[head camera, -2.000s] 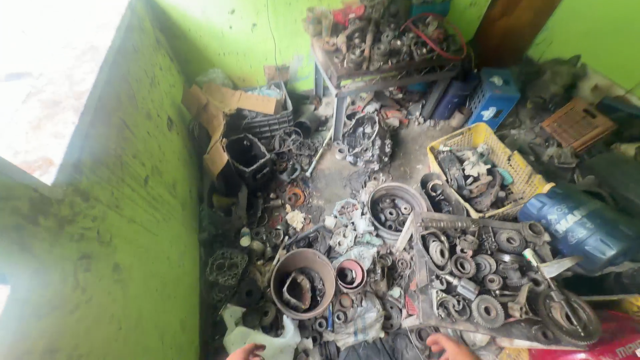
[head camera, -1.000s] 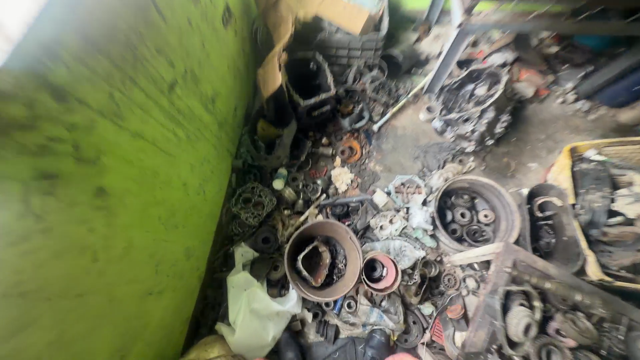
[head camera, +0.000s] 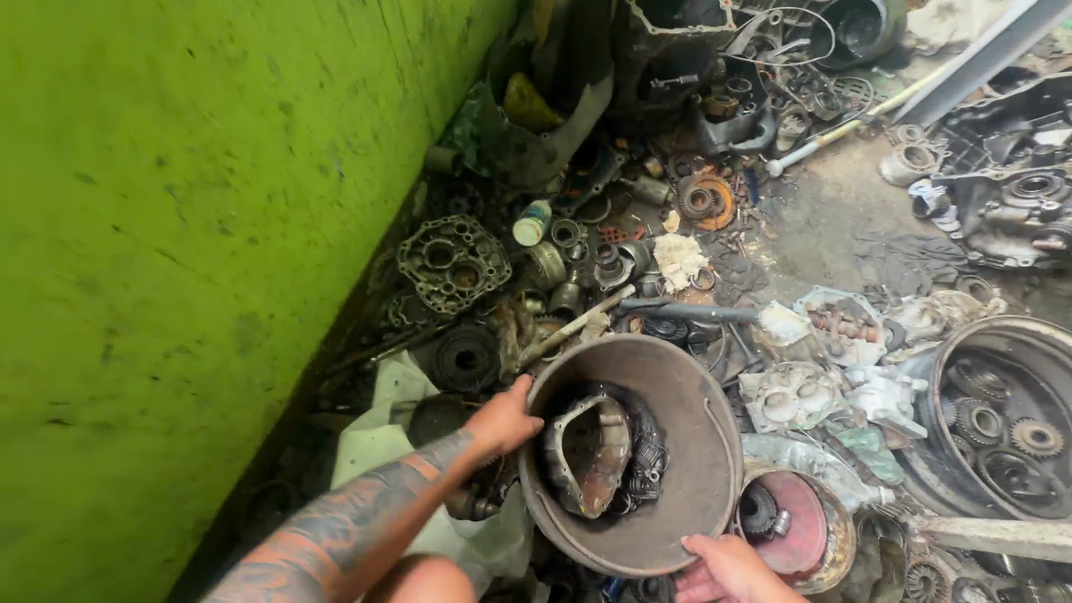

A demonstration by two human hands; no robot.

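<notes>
A round brown bucket (head camera: 695, 469) stands among the parts, holding a metal housing ring (head camera: 620, 435) and several small dark metal parts at its bottom. My left hand (head camera: 505, 421) grips the bucket's rim at the left, its fingers hidden behind the wall. At the lower right of the rim is my right hand (head camera: 720, 569), its thumb on the edge and its other fingers under the outside. Right of the bucket sits a smaller can with a pink inside (head camera: 796, 511) and a gear in it. A pale green plastic sheet (head camera: 377, 435) lies below my left forearm.
The green wall (head camera: 209, 209) runs along the left. A cast metal plate (head camera: 455, 263), an orange ring (head camera: 718, 201) and a white-capped bottle (head camera: 532, 224) lie ahead. At the right are a wide drum of gears (head camera: 942, 360) and a gearbox casing (head camera: 1005, 159). A metal leg (head camera: 971, 63) slants at the upper right.
Both hands have come to the bucket's rim; two seconds ago they were at the bottom edge of the view, away from it. The view has moved much closer to the bucket.
</notes>
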